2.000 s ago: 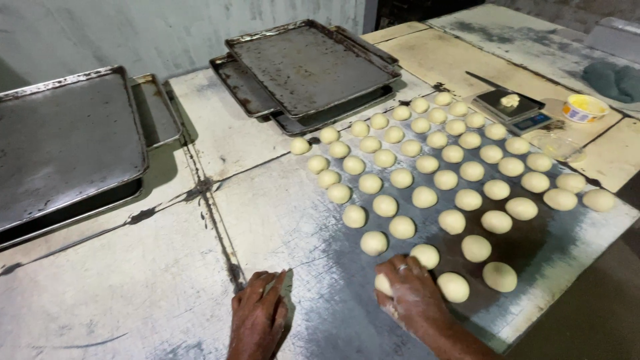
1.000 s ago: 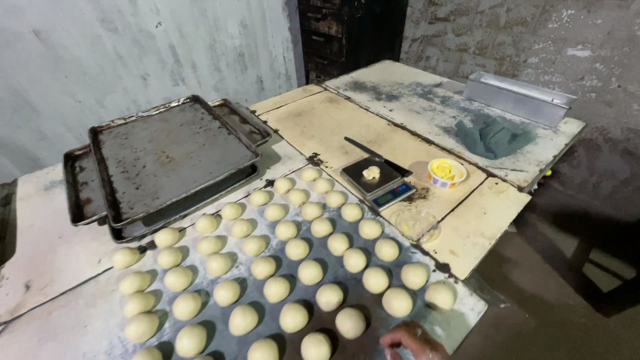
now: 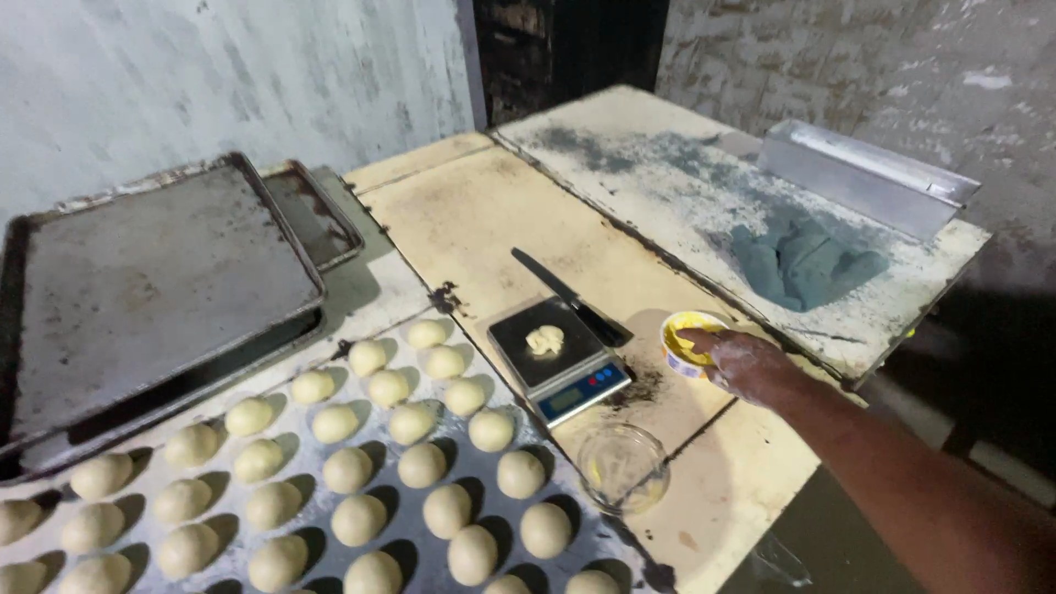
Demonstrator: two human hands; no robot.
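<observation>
My right hand (image 3: 747, 367) reaches in from the right, its fingertips in a small tub of yellow spread (image 3: 683, 363), perhaps margarine; whether they hold any of it does not show. Left of the tub is a digital scale (image 3: 535, 385) with a piece of dough (image 3: 545, 340) on its black plate. A knife (image 3: 569, 297) lies along the scale's far right side. Nearer stands a clear glass dish (image 3: 612, 487) with yellow smears. Rows of round dough balls (image 3: 355, 520) cover the near left of the table. My left hand is out of view.
Stacked dark metal baking trays (image 3: 157, 289) stand at the left by the wall. On the far right part of the table are a long metal pan (image 3: 866, 181) and a grey-green cloth (image 3: 804, 260). The table's edge runs down the right side.
My right hand has moved from the dough balls to the yellow tub. My left hand, on the table two seconds ago, has left the view. The view has swung to the right.
</observation>
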